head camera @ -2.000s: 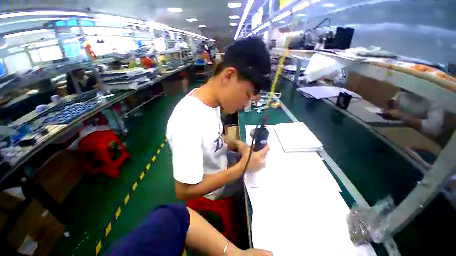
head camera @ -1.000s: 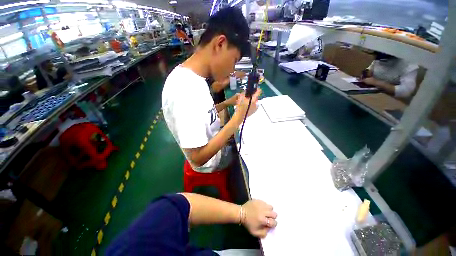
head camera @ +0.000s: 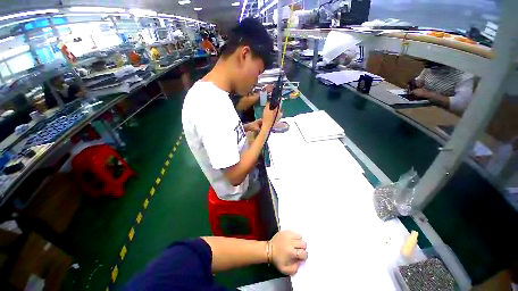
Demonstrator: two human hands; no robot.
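Note:
My left hand [head camera: 288,252], with a ring and a thin bracelet at the wrist, rests at the left edge of the white table covering [head camera: 329,210]. Its fingers are curled, and I cannot tell whether anything is in them. My right hand is out of the picture. A clear box of greyish screws [head camera: 427,277] stands at the lower right. A clear plastic bag with screws [head camera: 387,202] lies by the metal post, with a small pale-yellow piece [head camera: 409,244] between bag and box.
A seated coworker [head camera: 218,125] ahead holds a black electric screwdriver [head camera: 276,94] upright. White flat units [head camera: 319,126] lie beyond the covering. A slanted metal post [head camera: 463,131] stands at the right. A red stool [head camera: 102,170] is on the floor at left. Another person [head camera: 446,85] sits across at the right.
My left hand has come fully into view and shifted slightly left and up since a second ago. The coworker's screwdriver has moved a little left and down.

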